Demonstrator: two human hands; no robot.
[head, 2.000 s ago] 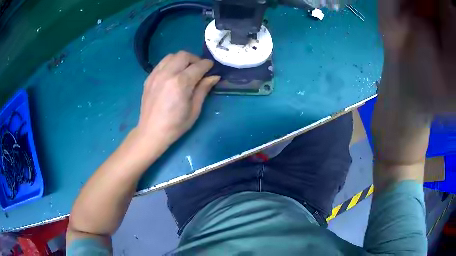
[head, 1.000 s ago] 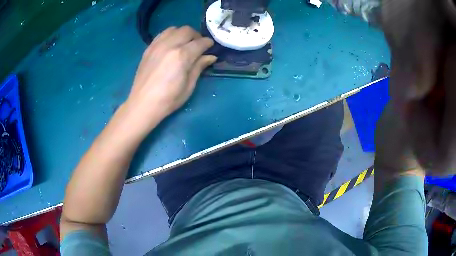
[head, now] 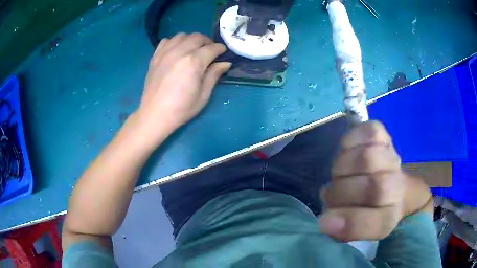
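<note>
My left hand (head: pixel 180 78) rests at the left side of the press base, its fingertips and thumb at a dark part by the white disc (head: pixel 256 44). What the fingertips pinch is mostly hidden. A black headband (head: pixel 152 23) curves away behind my left hand, cut off by the top edge. The dark press head (head: pixel 261 15) stands over the white disc. My right hand (head: pixel 366 183) is closed around the end of the white-taped press lever (head: pixel 348 60), in front of the bench edge. The knob is hidden in the hand.
A blue tray (head: pixel 21 183) with tangled black parts is at the far left. A thin metal sliver (head: pixel 369 8) lies at the top right. A large blue bin (head: pixel 423 120) is right of the pale bench edge (head: pixel 209 166). A red stool (head: pixel 34 243) is at lower left.
My right hand has come from close to the camera at far right, down and inward, bringing the taped lever into clear view. My left hand has stayed at the press base.
</note>
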